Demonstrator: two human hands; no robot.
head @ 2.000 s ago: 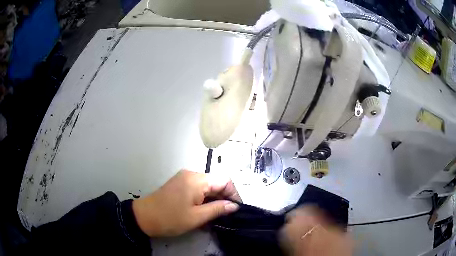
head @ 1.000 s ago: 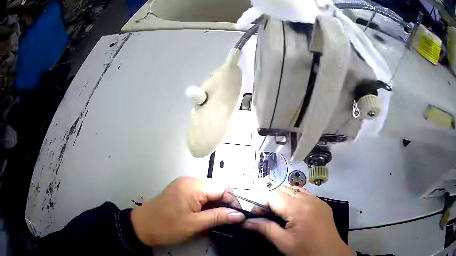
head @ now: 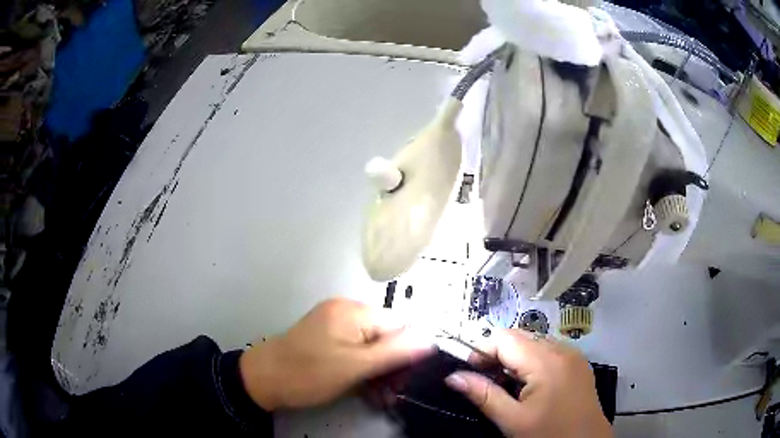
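Observation:
A dark garment piece (head: 440,395) lies at the table's front edge, below the needle area, with a thin pale stitch line on it. My left hand (head: 329,355) holds its left part; the fingertips are blurred and washed out by the lamp light. My right hand (head: 534,385) pinches its upper edge between thumb and fingers, just right of my left fingertips. A slim dark line, perhaps a tool or folded edge, shows by the right fingers. The presser foot area (head: 487,295) is just above my right hand, with no cloth under it.
The cream machine head (head: 547,162), tied with white cloth strips, stands above the hands. The oval lamp shade (head: 410,201) hangs left of it. A tension knob (head: 576,320) sits near my right hand. A cream trough (head: 359,44) is behind the white table (head: 231,214).
My right hand first came in from the right and took the cloth's edge beside my left hand. Since then both hands have stayed close together, the left fingers now blurred. The view has shifted slightly.

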